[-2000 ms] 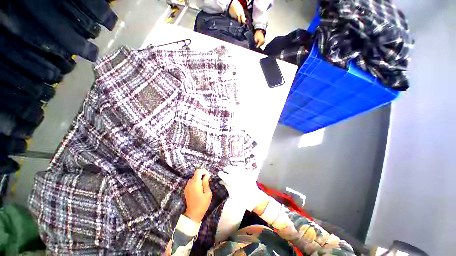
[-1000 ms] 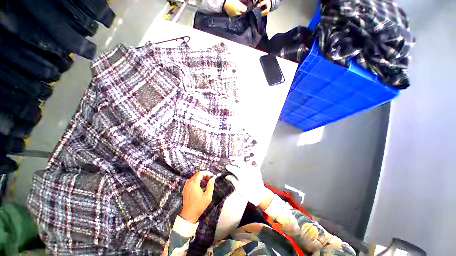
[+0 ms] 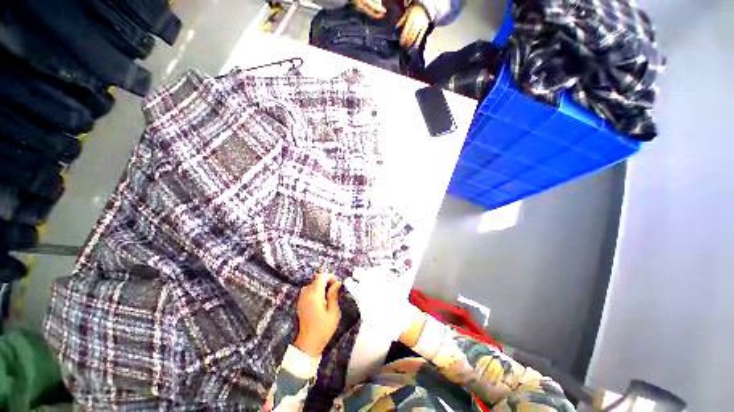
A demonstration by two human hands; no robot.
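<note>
A thick grey, white and purple-red plaid jacket (image 3: 233, 177) lies spread over the white table (image 3: 402, 153) and hangs down toward me. My left hand (image 3: 319, 314), bare, pinches a bunched dark edge of the jacket at the table's near side. My right hand (image 3: 378, 298), in a white glove, is close beside it with its fingers at the same dark edge. The glove is overexposed, so its fingers are hard to make out. No tool can be seen in it.
A thin dark hanger (image 3: 274, 66) and a black phone (image 3: 435, 111) lie on the table. A person's hands (image 3: 413, 26) are over dark cloth at the far end. A blue crate (image 3: 547, 149) with black-and-white plaid stands right. Dark garments (image 3: 64, 96) hang left. Green cloth (image 3: 28, 370) is lower left.
One second ago my hands were slightly apart with a dark strip between them; now they are closer together at the edge. The other person's hands have moved apart. The jacket has barely moved.
</note>
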